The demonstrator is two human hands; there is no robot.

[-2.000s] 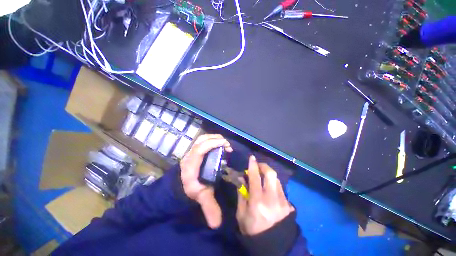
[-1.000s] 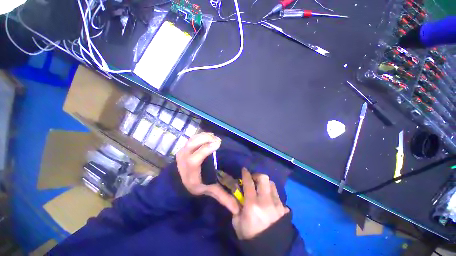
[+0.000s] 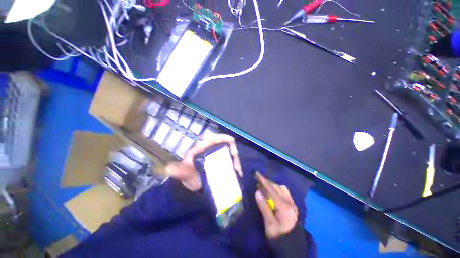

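Observation:
My left hand (image 3: 189, 171) holds an open power bank unit (image 3: 222, 184) over my lap, below the bench edge. Its dark shell surrounds a bright white cell, with yellow tape and a small green board at the lower end. My right hand (image 3: 278, 211) is to the right of the unit, apart from it, and holds pliers (image 3: 271, 203). Only a bit of their yellow handle shows clearly; the jaws are blurred.
On the bench (image 3: 302, 111) lie a larger unit with a white cell (image 3: 185, 63), white cables (image 3: 113, 45), red-handled leads (image 3: 320, 19), thin tools (image 3: 386, 156) and a yellow knife (image 3: 429, 171). A tray of boards (image 3: 439, 70) is at right, a carton of units (image 3: 174, 128) at left.
The unit has turned from edge-on to face-up, showing its white cell. My right hand with the pliers has moved right, away from it. The whole view has shifted slightly.

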